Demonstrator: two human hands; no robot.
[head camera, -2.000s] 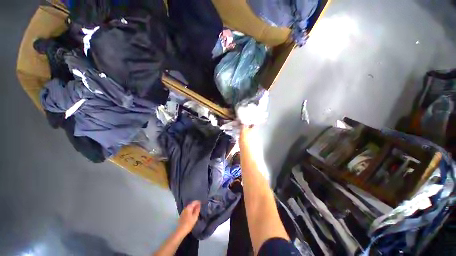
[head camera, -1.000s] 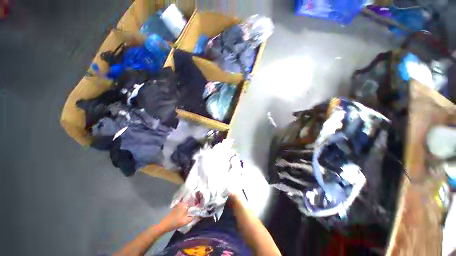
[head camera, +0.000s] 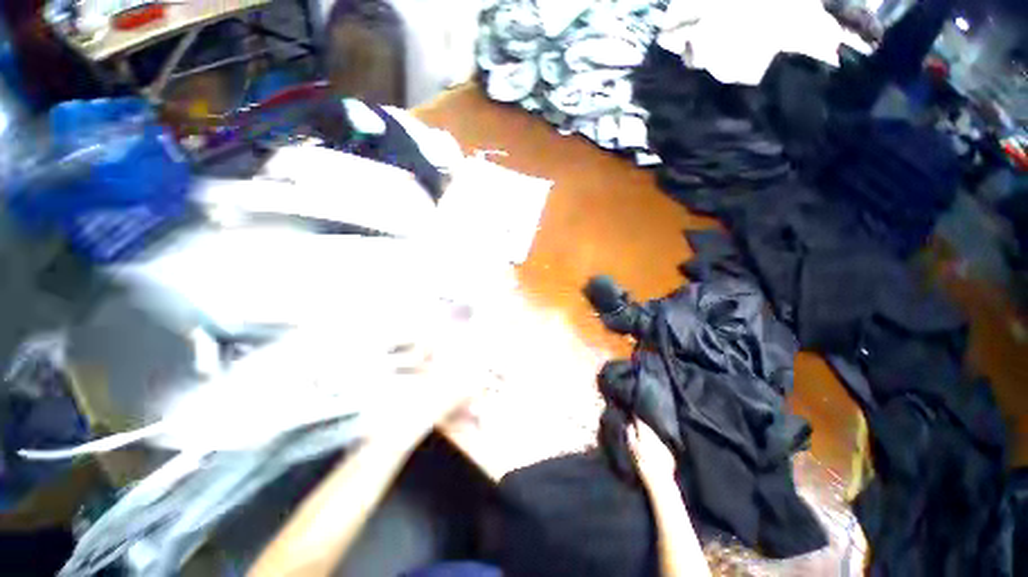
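Note:
A crumpled black jacket (head camera: 727, 389) with shiny folds lies on the brown table (head camera: 597, 231) in front of me, to the right. My right hand (head camera: 652, 449) is at its near left edge, with the fingers closed on the cloth. My left hand (head camera: 451, 378) reaches forward over the glare at the table's left side, beside white fabric strips (head camera: 282, 276). Its fingers are washed out, so I cannot tell if it holds anything. A white sheet (head camera: 496, 209) lies flat beyond it.
Black garments (head camera: 834, 259) run along the right side, with a navy bundle (head camera: 902, 180) among them. Pale grey-blue cut pieces (head camera: 575, 68) and white cloth (head camera: 750, 34) lie at the far edge. A blue bag-like item (head camera: 107, 175) is at the far left.
The view has swung from the floor boxes to the table. The crumpled white material earlier between both hands is no longer distinct. The right hand is now on the black jacket; the hands are farther apart.

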